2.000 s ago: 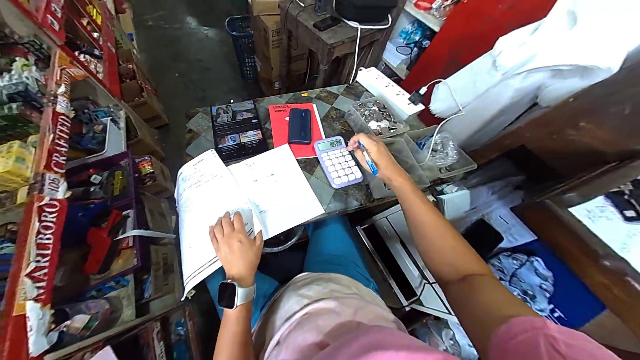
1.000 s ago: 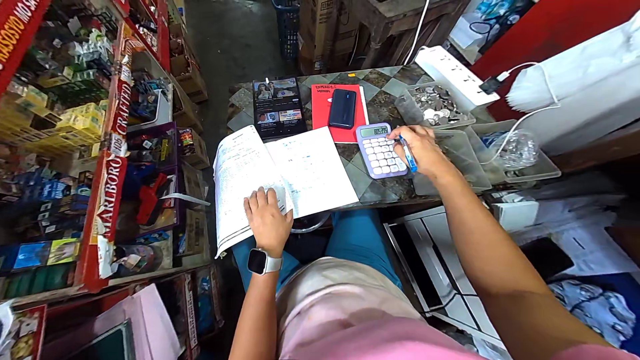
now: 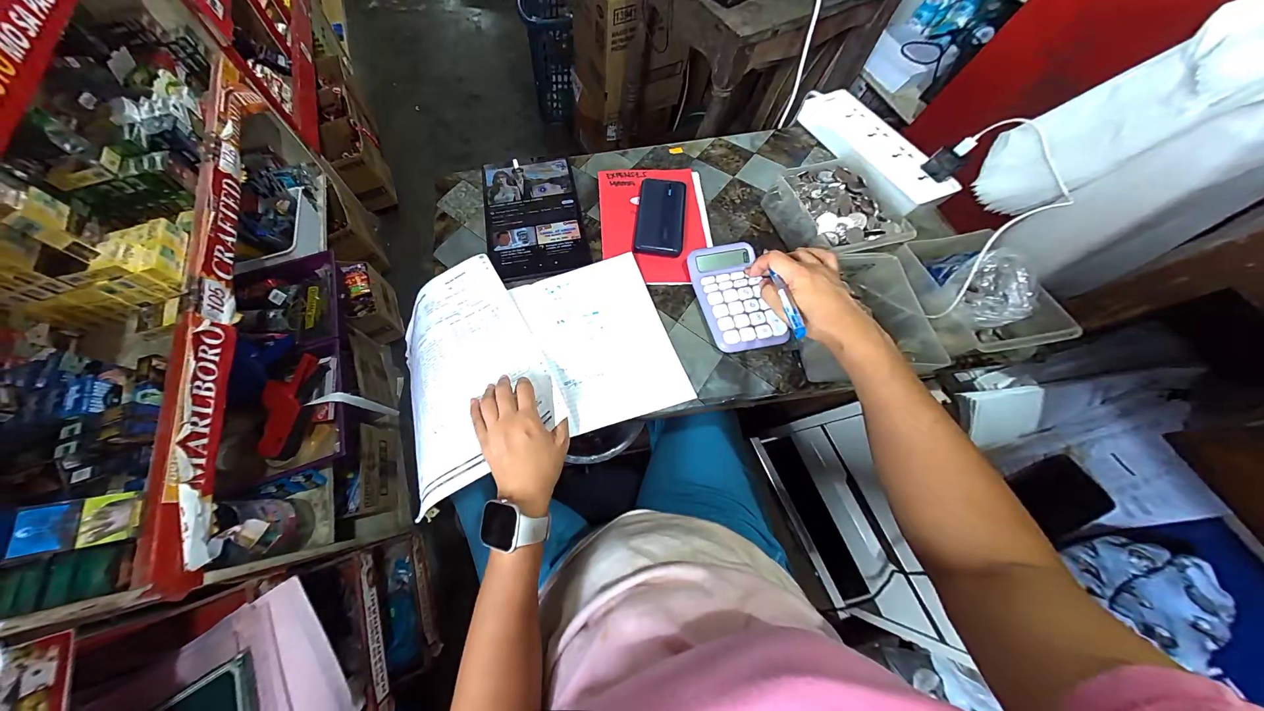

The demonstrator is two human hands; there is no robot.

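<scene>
An open notebook (image 3: 612, 346) with handwriting lies on the patterned table, its left pages hanging past the edge. My left hand (image 3: 521, 434), a smartwatch on its wrist, rests spread on the left page and grips nothing. Right of the notebook is a purple calculator (image 3: 736, 306) with white keys. My right hand (image 3: 812, 296) holds a blue pen (image 3: 787, 304) over the calculator's right side, a fingertip at its upper keys. Behind them a dark blue power bank or phone (image 3: 660, 217) lies on a red notebook (image 3: 619, 212), beside a tablet (image 3: 536, 219) with a lit screen.
A clear tub of coins (image 3: 839, 202), an open plastic container (image 3: 879, 296) and another holding a plastic bag (image 3: 999, 286) stand at the right. Beyond them lies a white power strip (image 3: 874, 143) with a plugged-in cable. Stocked shelves (image 3: 202, 425) line the left side.
My right hand has stayed at the calculator with the pen, shifting slightly over its keys. My left hand remains on the left page. The view has swung somewhat since the earliest frame.
</scene>
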